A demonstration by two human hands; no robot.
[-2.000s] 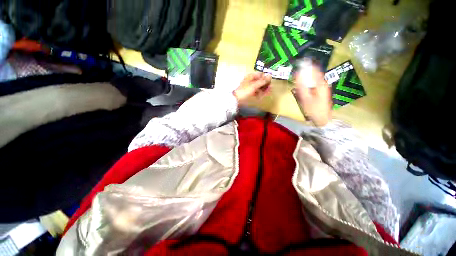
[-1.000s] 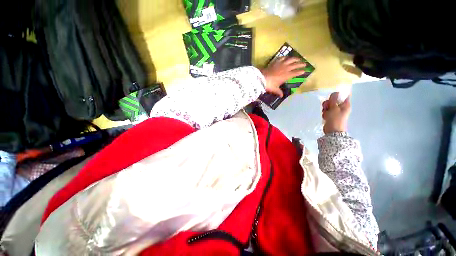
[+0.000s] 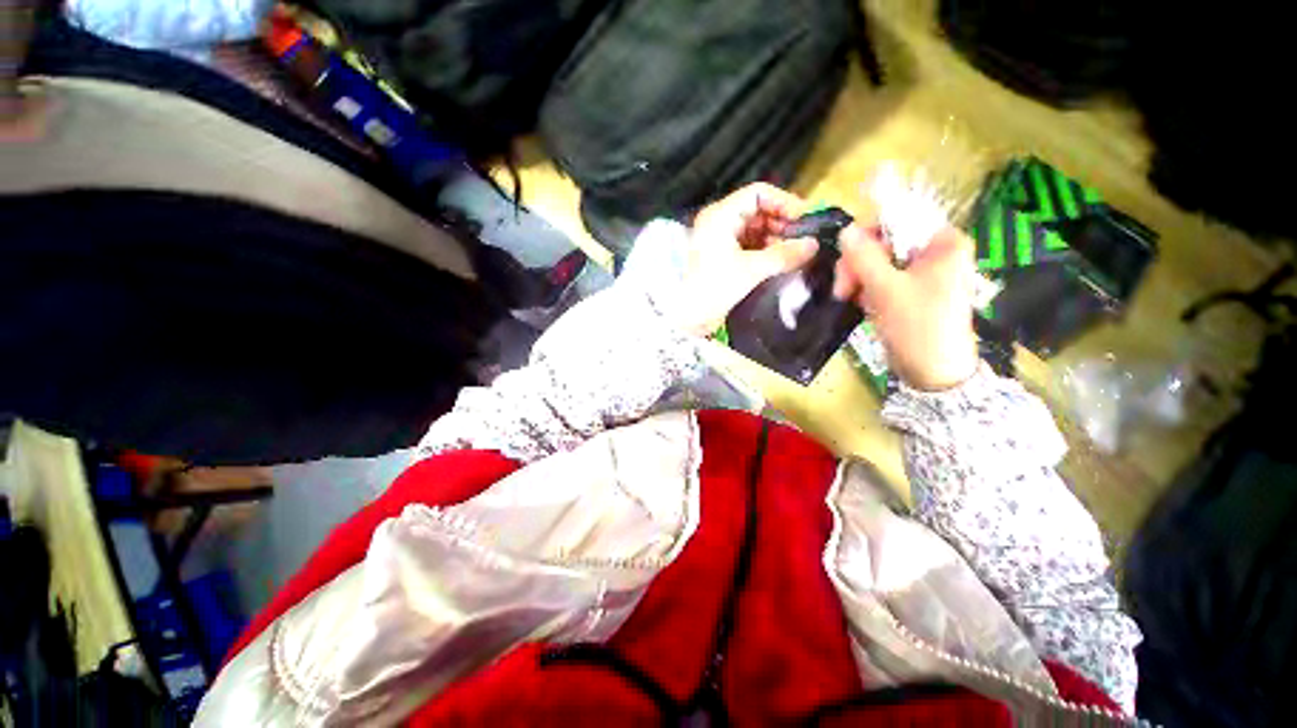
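Observation:
My left hand (image 3: 740, 253) pinches a small dark piece (image 3: 817, 225), which looks like the edge of a backpack or a strap; I cannot tell which. A black hang tag (image 3: 797, 324), plain side up with a glare spot, hangs just below the fingers. My right hand (image 3: 922, 306) holds a white tuft of tag fasteners (image 3: 910, 206) in its fist. Its thumb and fingertips touch the dark piece beside my left fingers. The exact join between tag and dark piece is hidden by the fingers.
A dark grey backpack (image 3: 697, 114) lies beyond my hands. Green-black hang tags (image 3: 1045, 235) lie on the yellow table (image 3: 910, 86) at right, with a crumpled clear plastic bag (image 3: 1131, 398) nearer. More dark bags (image 3: 1230, 569) stand at the right edge. An orange-blue bundle (image 3: 363, 107) is at upper left.
My left hand has left the tag lying on the table and is now raised at the dark piece. My right hand has come in from the right to meet it. The view has turned left.

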